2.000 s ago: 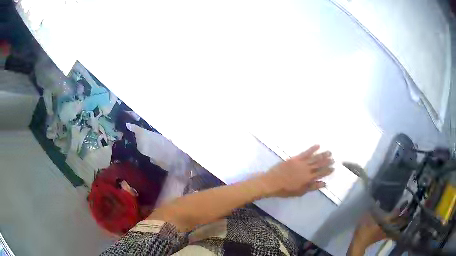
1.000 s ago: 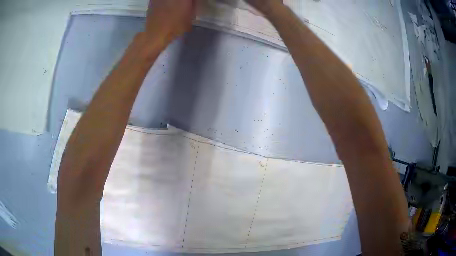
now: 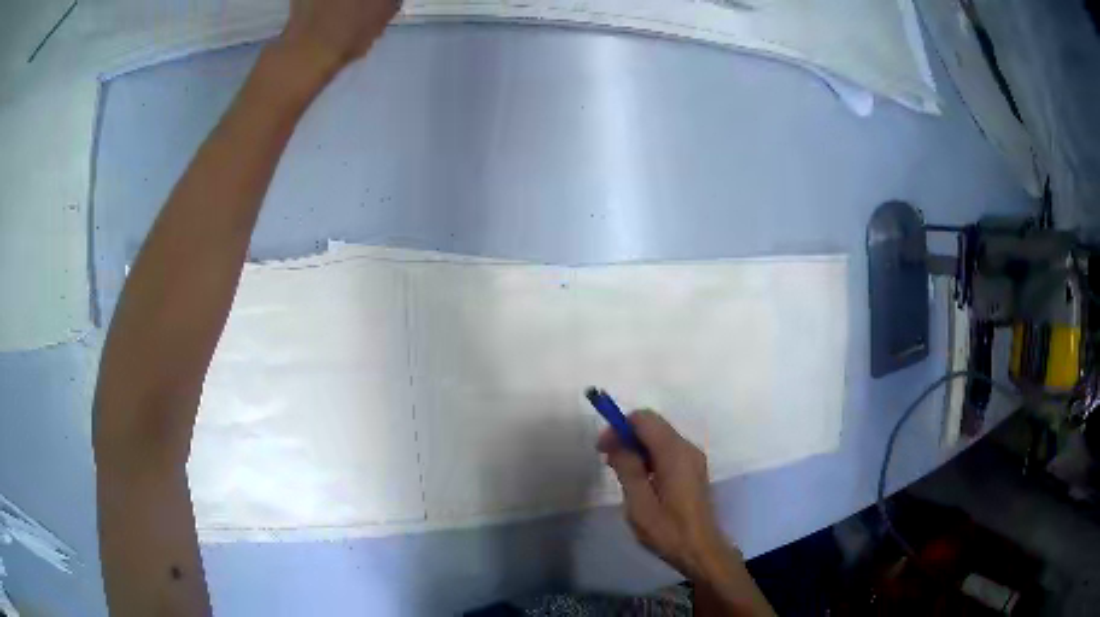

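A long white cut panel stack (image 3: 507,392) lies across the pale blue-grey table, with thin lines drawn on its top sheet. My right hand (image 3: 670,482) holds a blue pen (image 3: 618,422) over the panel's lower middle, the pen's dark end towards the upper left. My left arm crosses the panel's left end. My left hand (image 3: 338,27) is at the top edge of the picture, over the edge of the far white fabric lay (image 3: 676,30). It is partly cut off, so its grip cannot be told.
The cutting machine's dark base plate (image 3: 899,289) stands right of the panel, its yellow-banded motor (image 3: 1047,354) at the far right. A grey cable (image 3: 889,464) loops below it over the table edge. White offcuts (image 3: 36,539) lie at the lower left. More fabric (image 3: 42,229) lies at the left.
My right hand has come back from the top of the view to over the panel, with the blue pen now visible in it. My left hand has shifted left and up. The view has shifted.
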